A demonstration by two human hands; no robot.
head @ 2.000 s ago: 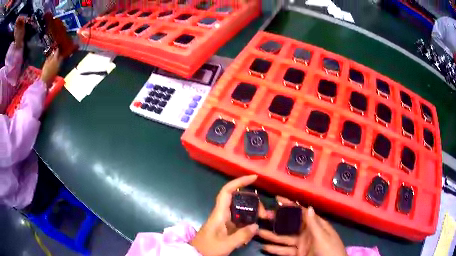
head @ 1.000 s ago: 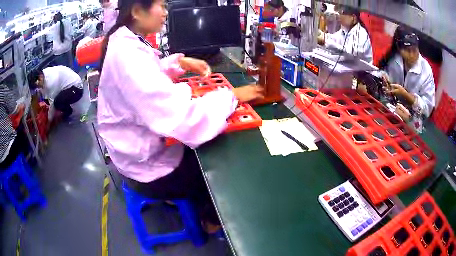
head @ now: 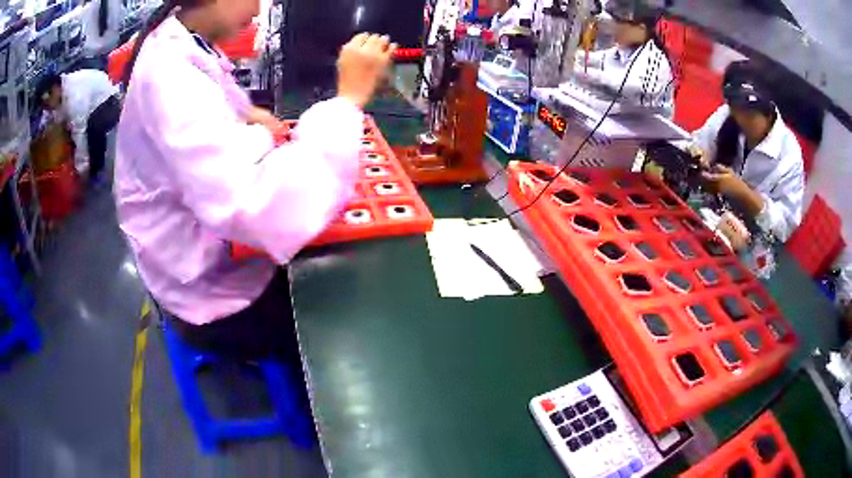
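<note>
Neither of my hands is in the picture. Nearest in front of me, a red-orange foam tray (head: 612,317) holds rows of dark watch heads in square pockets and partly rests over a calculator. The calculator (head: 584,425) is white-grey with dark and blue keys and one red key. The corner of another red-orange tray (head: 738,443) with dark watch heads is cut off by the bottom edge. A dark pen (head: 496,268) lies on pale paper (head: 450,266) left of the larger tray.
A person in a pink smock (head: 224,159) sits at left on a blue stool (head: 234,401), beside a red tray (head: 397,193). An orange-red fixture (head: 464,131) stands beyond the paper. A person in a white smock (head: 780,154) works across the green bench (head: 411,373). A thin cable hangs over the larger tray.
My view has swung from the near tray to the left and up, and my hands with the two watch heads have left the picture. The neighbour's hand has risen from the fixture.
</note>
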